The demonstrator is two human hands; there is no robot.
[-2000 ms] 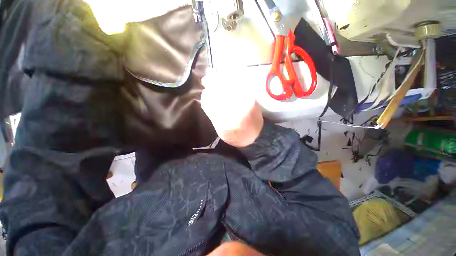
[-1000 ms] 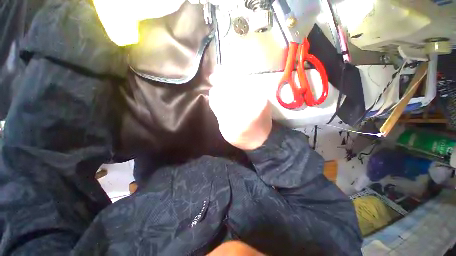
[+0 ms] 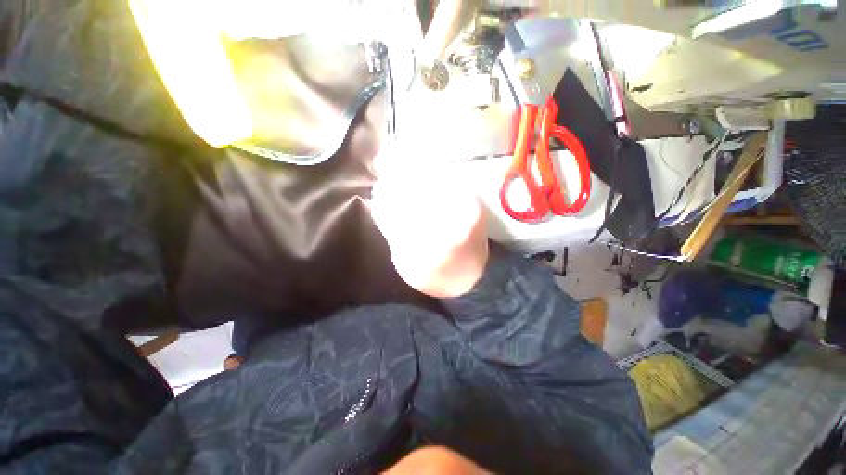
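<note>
A dark brown shiny panel [image 3: 288,223] hangs in folds from the machine table towards my lap. A curved seam or piping line with a pale edge [image 3: 301,160] runs across its upper part. My right hand [image 3: 431,232] lies at the panel's right edge; glare whitens it and hides its fingers, so its hold cannot be told. My left hand is not visible; the left sleeve runs up the left side into the bright yellow-white glow. The presser foot area [image 3: 394,70] is partly lost in glare.
Red-handled scissors [image 3: 545,172] lie right of my right hand. A black strip [image 3: 623,176] and a slim pink-red stick [image 3: 616,102] lie beyond them. The cream machine arm [image 3: 742,60] spans the upper right. A green roll [image 3: 765,260] and a yellow bundle [image 3: 675,390] are lower right.
The view has shifted, showing more of the machine arm. The left sleeve and the glow reach lower in the picture. Skin now shows at the top near the needle area. The scissors stay beside the black strip.
</note>
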